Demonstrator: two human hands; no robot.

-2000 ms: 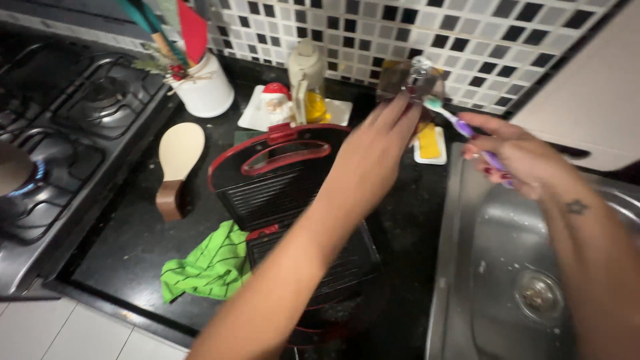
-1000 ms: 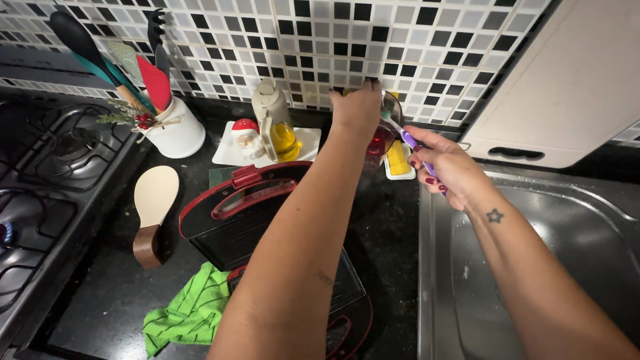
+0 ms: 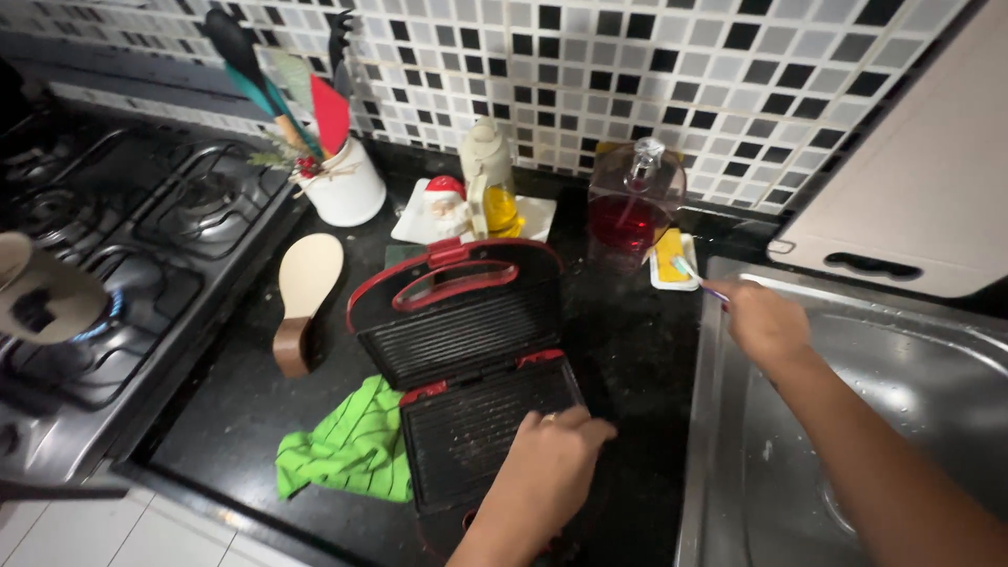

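An open sandwich press (image 3: pixel 488 433) with red trim and ribbed black plates lies on the black counter. Over the right part of its lower plate is my left hand (image 3: pixel 555 449), fingers bent; whether it touches the plate or holds anything is unclear. My right hand (image 3: pixel 760 319), above the sink's upper left edge, grips a purple toothbrush (image 3: pixel 715 294). The brush's bristles are at a yellow sponge (image 3: pixel 669 256) in a small white dish (image 3: pixel 687 282). Behind the dish stands a clear container of red liquid (image 3: pixel 630 220) with a clear knob on top.
Left of the press are a green striped cloth (image 3: pixel 354 449) and a spoon rest (image 3: pixel 311 272). Behind it stand an oil bottle (image 3: pixel 500 205), a Santa figure (image 3: pixel 446 206) and a utensil pot (image 3: pixel 346 189). A mug (image 3: pixel 47 295) sits by a lit burner; a steel sink (image 3: pixel 906 378) lies right.
My left hand has moved from the clear container to above the press's lower plate. My right hand has brought the toothbrush from beside the container to the yellow sponge.
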